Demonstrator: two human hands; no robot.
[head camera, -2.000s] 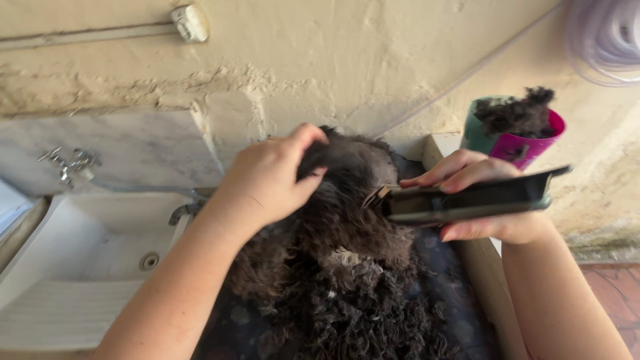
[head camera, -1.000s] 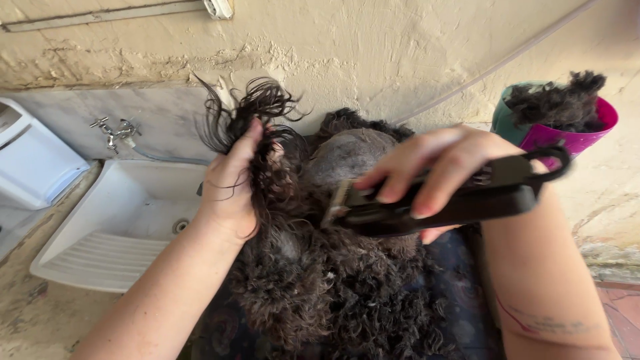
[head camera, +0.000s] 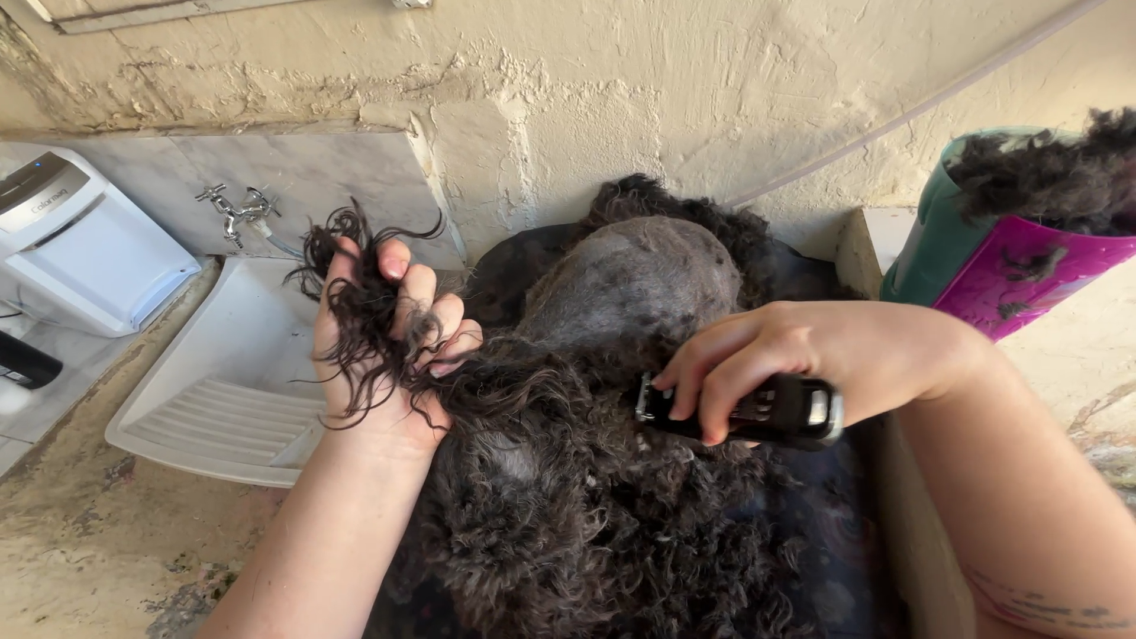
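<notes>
A dark, curly-coated dog (head camera: 630, 275) lies on a dark patterned cloth, its rounded upper part clipped to short grey fur, with long curls around and below. My left hand (head camera: 382, 346), left of the dog, has its fingers curled around a lock of long dark hair (head camera: 355, 311). In my right hand (head camera: 781, 364) is a black hair clipper (head camera: 754, 410), its blade end pointing left against the curly coat just below the clipped part. Loose-looking curls (head camera: 692, 541) lie at the bottom centre. The dog's face cannot be made out.
A white sink (head camera: 231, 399) with a ribbed slope and a metal tap (head camera: 238, 211) stand at the left, beside a white appliance (head camera: 89, 240). At the right, a teal container (head camera: 932, 213) and a magenta one (head camera: 1029, 275) hold cut dark hair. A rough plaster wall (head camera: 568, 98) runs behind.
The clipper, earlier higher against the dog, now lies lower in the coat. My left hand, over the dog two seconds ago, has moved left and is closed on long hair.
</notes>
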